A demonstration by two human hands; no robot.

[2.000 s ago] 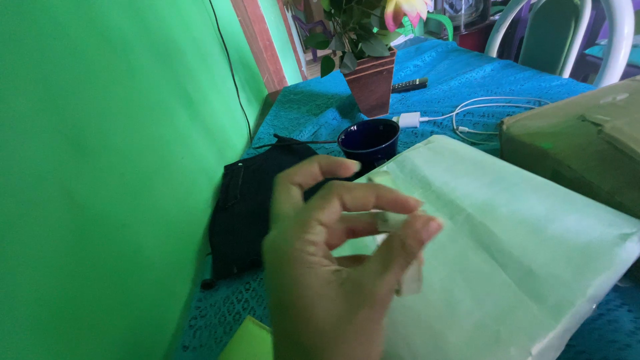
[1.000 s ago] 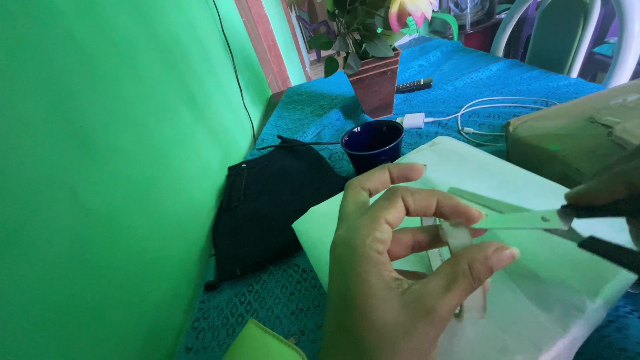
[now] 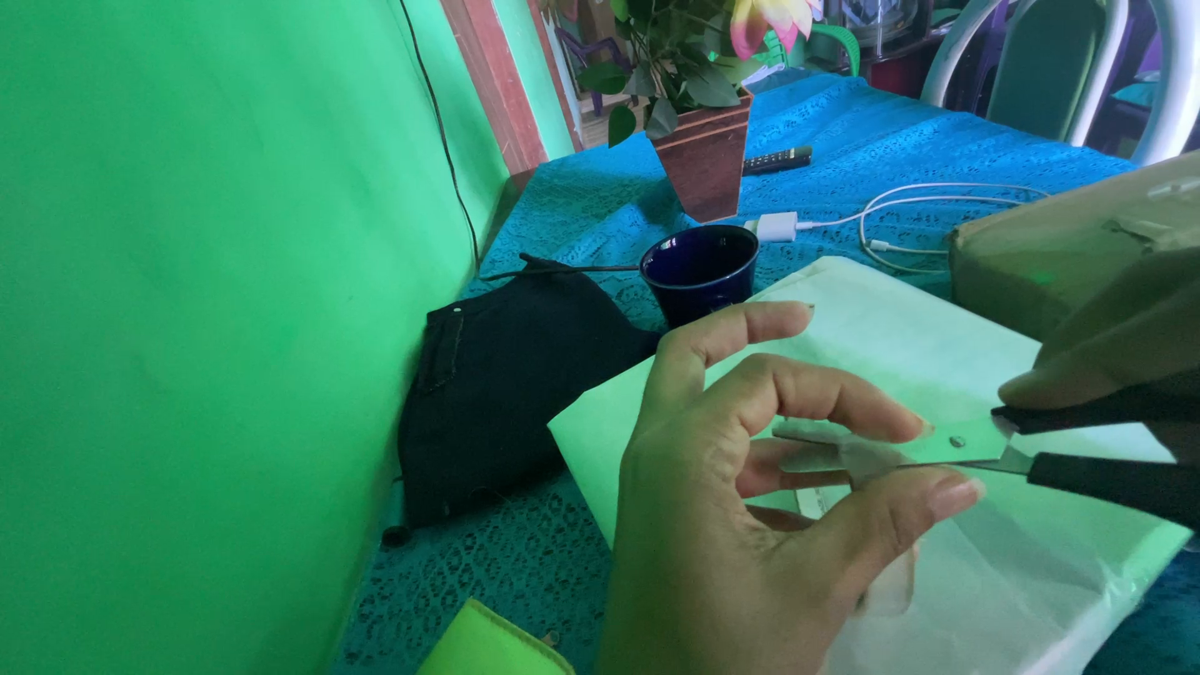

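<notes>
In the head view my left hand (image 3: 750, 469) pinches a small strip of clear tape (image 3: 867, 459) between thumb and index finger. My right hand (image 3: 1116, 328), at the right edge, holds black-handled scissors (image 3: 961, 442). Their blades reach between my left thumb and index finger, across the strip. Below both hands lies a package wrapped in pale paper (image 3: 900, 328). What the lower fingers of my left hand touch is partly hidden.
A dark blue mug (image 3: 698, 272) stands behind my left hand, near black cloth (image 3: 516, 375). Beyond are a potted plant (image 3: 708, 159), a remote control (image 3: 780, 160) and a white charger (image 3: 776, 227). A brown package (image 3: 1050, 234) lies right; a green wall (image 3: 187, 328) bounds the left.
My right hand with the scissors was out of view two seconds ago and has come in from the right. The blades have moved left, in between my left thumb and index finger.
</notes>
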